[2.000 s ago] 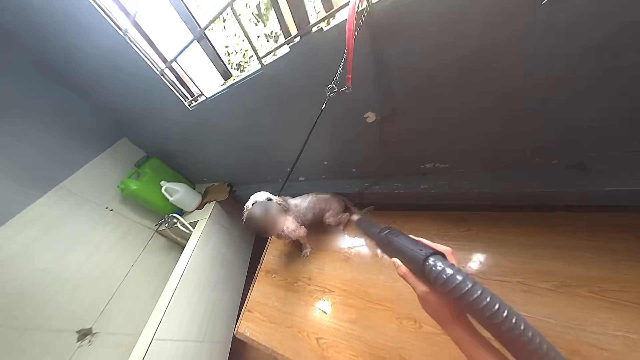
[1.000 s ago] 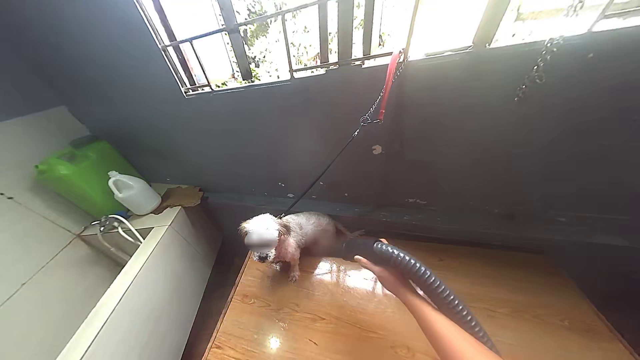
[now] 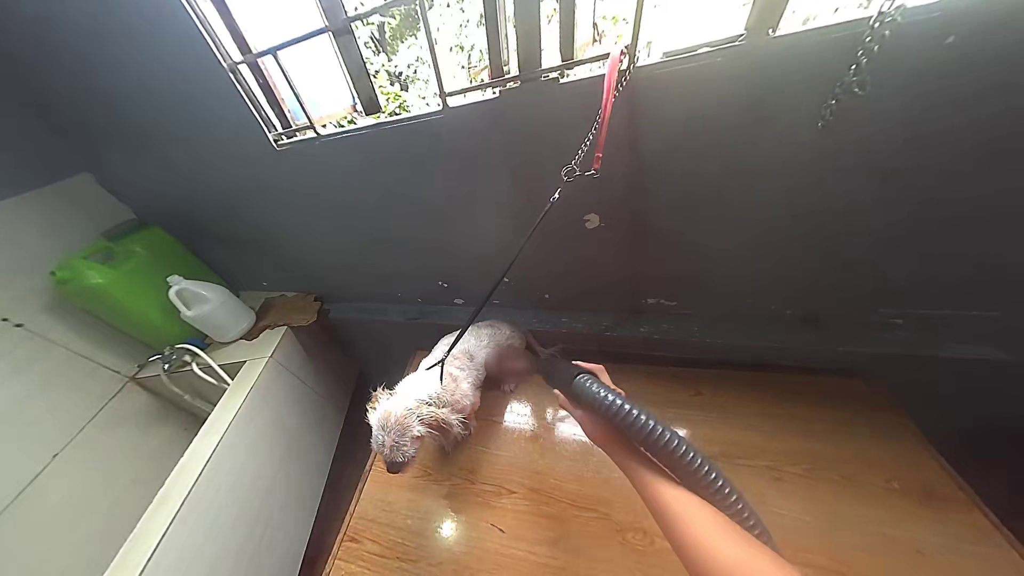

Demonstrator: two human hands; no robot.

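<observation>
My right hand (image 3: 590, 412) is wrapped around the black nozzle (image 3: 558, 374) of a ribbed grey hose (image 3: 680, 452), which runs back along my forearm. The nozzle's tip points at the hindquarters of a small dog (image 3: 464, 368) with damp-looking, pale fur. Standing near the left end of a glossy wooden table (image 3: 720, 496), the dog has its head low over the edge. A thin black tether (image 3: 512, 264) goes from its neck up to a metal chain (image 3: 590, 142) with a red strap (image 3: 608, 112) at the window bars. My left hand is out of view.
Left of the table is a tiled basin (image 3: 232, 448) with a tap (image 3: 170, 360) and white hose. A green jerrycan (image 3: 132, 280), a white plastic jug (image 3: 212, 308) and a brown scrap (image 3: 284, 310) rest at its far end. Another chain (image 3: 860, 72) hangs from the barred window (image 3: 448, 48) on the right.
The dog has turned its head down toward the table's left edge; a second ago it faced nearer to me. My right hand keeps its hold on the nozzle. The view has shifted.
</observation>
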